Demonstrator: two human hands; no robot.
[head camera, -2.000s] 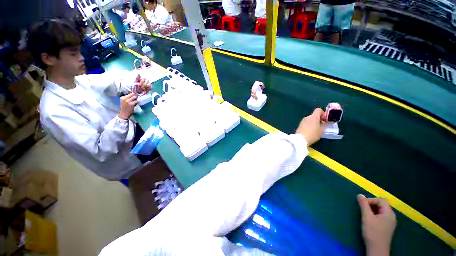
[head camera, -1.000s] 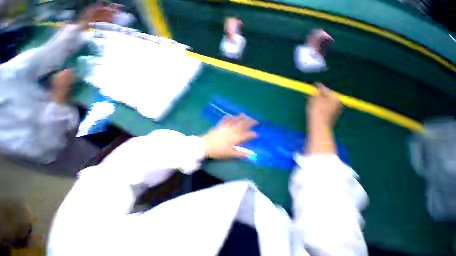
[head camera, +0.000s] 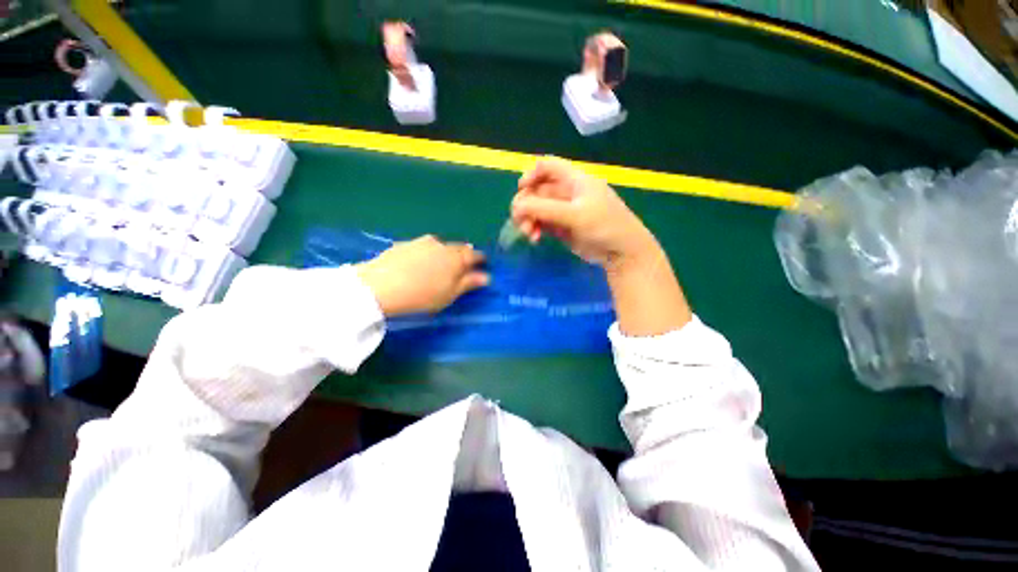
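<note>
A glossy blue film sheet (head camera: 491, 318) lies flat on the green table in front of me, with rows of small pale marks. My left hand (head camera: 424, 275) rests on its left part, palm down, fingers pointing right; nothing shows in it. My right hand (head camera: 569, 212) is raised above the sheet's upper edge. Its thumb and fingers pinch a small clear film piece (head camera: 510, 234), which hangs down at the fingertips. Two pink-banded smartwatches, one at the left (head camera: 400, 45) and one at the right (head camera: 606, 62), sit on white stands on the dark green belt.
Tight rows of white stands (head camera: 156, 207) are at the left. A heap of clear plastic covers (head camera: 904, 279) is at the right. A yellow stripe (head camera: 447, 146) edges the belt. Another watch (head camera: 74, 56) is on a stand at the far upper left. Another blue sheet (head camera: 76, 335) hangs at the left.
The view has turned down and right. My left hand has left the watch stand and come onto the blue sheet. My right hand now holds a clear film piece over the sheet.
</note>
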